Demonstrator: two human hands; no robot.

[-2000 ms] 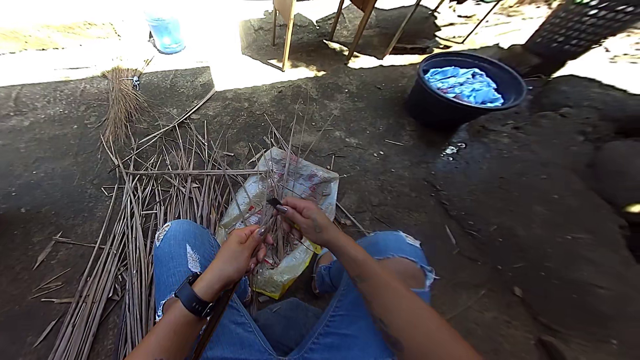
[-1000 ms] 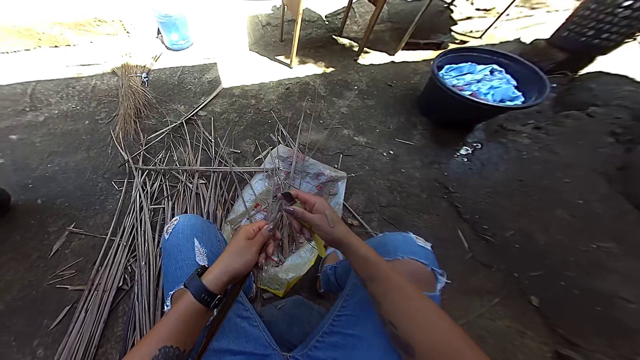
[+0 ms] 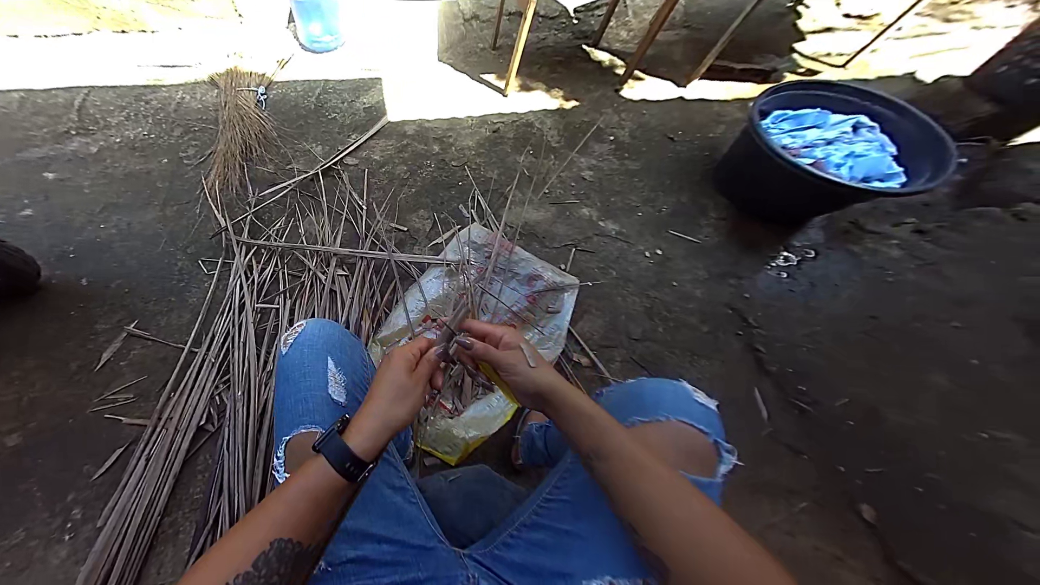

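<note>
My left hand (image 3: 404, 382), with a dark watch at its wrist, is closed on a dried palm leaf strip (image 3: 453, 321) above a plastic sack. My right hand (image 3: 508, 361) meets it at the same strip, thumb and fingers pinched together; something yellow shows under that hand, partly hidden. The white and yellow plastic sack (image 3: 524, 276) lies on the ground between my knees, with leaf scraps and thin stalks on it. To the left lies a large pile of long dried leaf strips (image 3: 236, 357), which reaches up to the sack's edge.
A tied bundle of thin sticks (image 3: 240, 130) lies beyond the pile. At the upper right stands a black plastic tub (image 3: 780, 183) holding blue cloth (image 3: 837, 146), with wet ground before it. Wooden legs (image 3: 520, 49) and a blue container (image 3: 317, 24) are at the top.
The small dark object seen at my right hand in the earlier frames no longer shows there. Both hands have stayed close together over the sack.
</note>
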